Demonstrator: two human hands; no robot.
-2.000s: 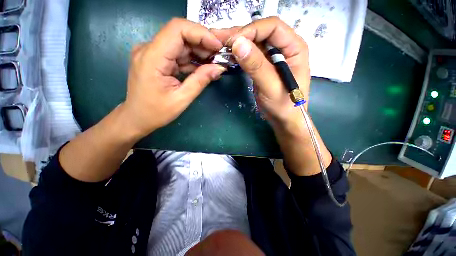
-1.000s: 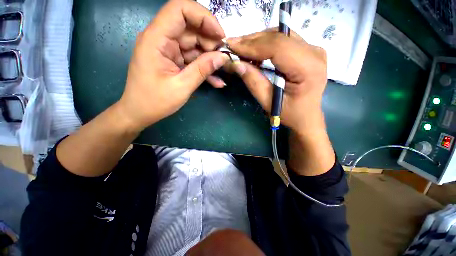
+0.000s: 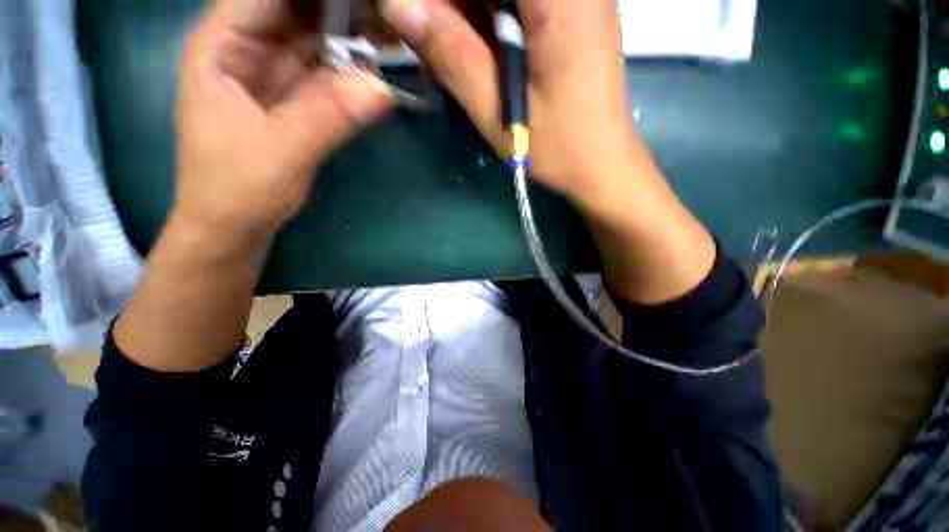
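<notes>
My left hand (image 3: 245, 130), blurred and cut by the top edge, grips a shiny metal frame (image 3: 359, 71) between thumb and fingers. My right hand (image 3: 572, 104), also cut by the top edge, is just right of the frame and holds the black pick-up pen (image 3: 513, 88). Its thumb is near the frame; blur hides whether it touches. The pen's brass fitting and blue collar point toward me, and a clear air tube (image 3: 562, 296) runs from them. The pen's tip is out of view.
The green mat (image 3: 416, 229) lies under the hands. A white parts tray (image 3: 692, 26) shows at the top. Translucent frame trays (image 3: 57, 156) are at the left. The controller box (image 3: 931, 197) with green lights is at the right edge. A small clear hook (image 3: 765, 244) sits at the near edge.
The view has shifted, so hands, tray and controller sit higher or further out in the picture. My hands have moved slightly apart, and more of the metal frame shows.
</notes>
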